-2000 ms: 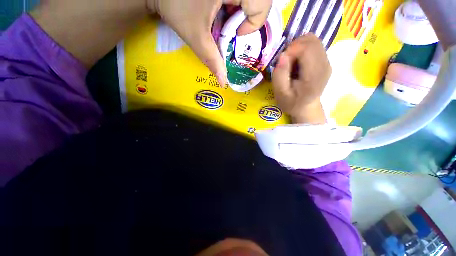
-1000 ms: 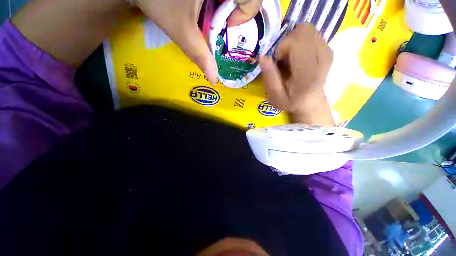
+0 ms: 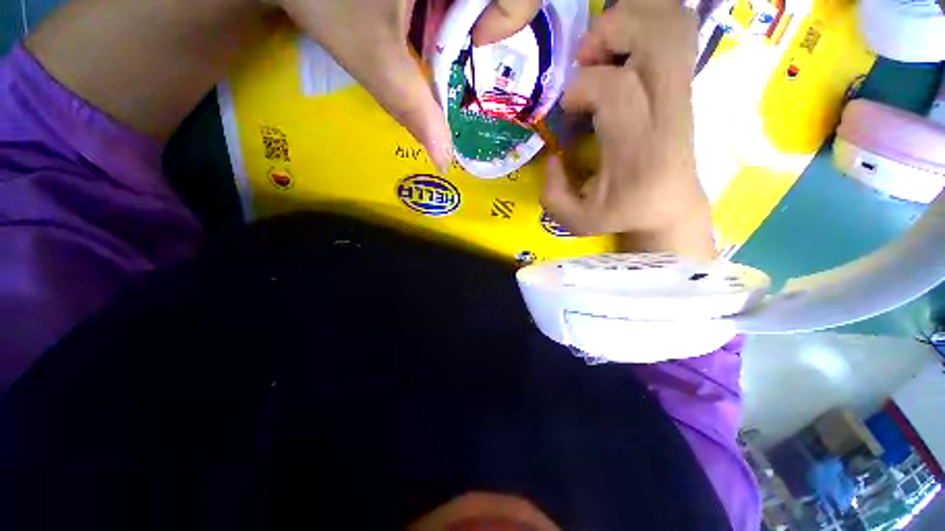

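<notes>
The open white oval ear cup (image 3: 510,166) is at the top middle, tilted, its inside facing me. It shows a green circuit board (image 3: 483,137), thin red wires (image 3: 502,105) and a white centre with a dark ring. My left hand (image 3: 378,67) holds the cup, a fingertip over its upper inside and the thumb along its left side. My right hand (image 3: 637,135) is right beside the cup, fingers curled. An orange strip (image 3: 547,137) shows between it and the cup rim; whether the fingers grip it is unclear. A closed white ear cup (image 3: 648,311) hangs nearest me.
A white headband (image 3: 881,280) curves up on the right. A yellow printed sheet (image 3: 342,166) lies under the hands on the green bench (image 3: 803,244). A pink-and-white headset (image 3: 891,150) and a white one (image 3: 907,29) are at the upper right.
The open cup sits slightly higher and further left than two seconds ago. My right hand has turned and its fingers have spread somewhat; the orange strip now shows beside it.
</notes>
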